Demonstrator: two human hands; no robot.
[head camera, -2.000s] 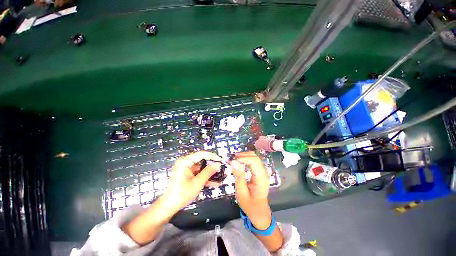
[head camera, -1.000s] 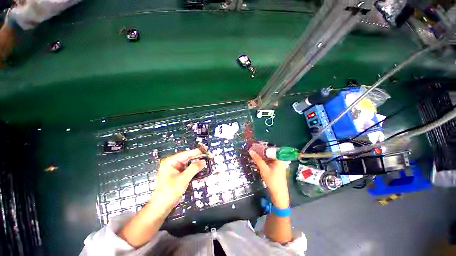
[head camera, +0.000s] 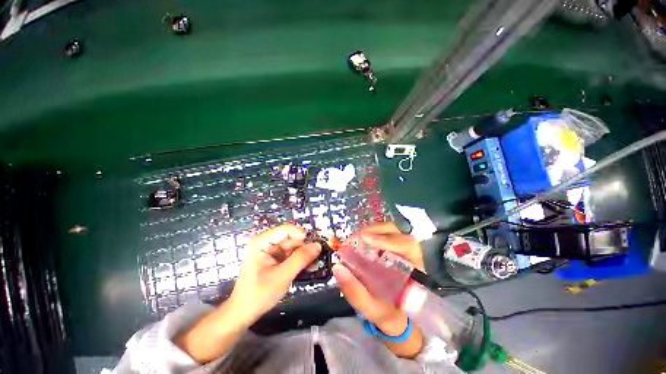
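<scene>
My left hand (head camera: 274, 270) holds a small black device unit (head camera: 315, 261) at its fingertips over the clear plastic blister tray (head camera: 175, 274). My right hand (head camera: 380, 281) grips the glue dispensing syringe (head camera: 376, 269), which has pink-red contents and a green end cap at lower right. The syringe's tip points left and is at the unit; whether it touches cannot be told. Small pale parts and dark units (head camera: 164, 197) lie in the tray. Red glue (head camera: 372, 197) smears its right edge.
A green conveyor belt (head camera: 255, 80) carries several black units. An angled metal post (head camera: 467, 66) stands beyond the tray. At right are a blue box with red display (head camera: 483, 164), a blue bin (head camera: 522, 157), a clear bottle (head camera: 475, 257) and an air hose (head camera: 577, 179). White wipes (head camera: 416, 221) lie nearby.
My right hand has taken up the syringe from the tray's right side and brought its tip left to the unit. My left hand still holds the unit.
</scene>
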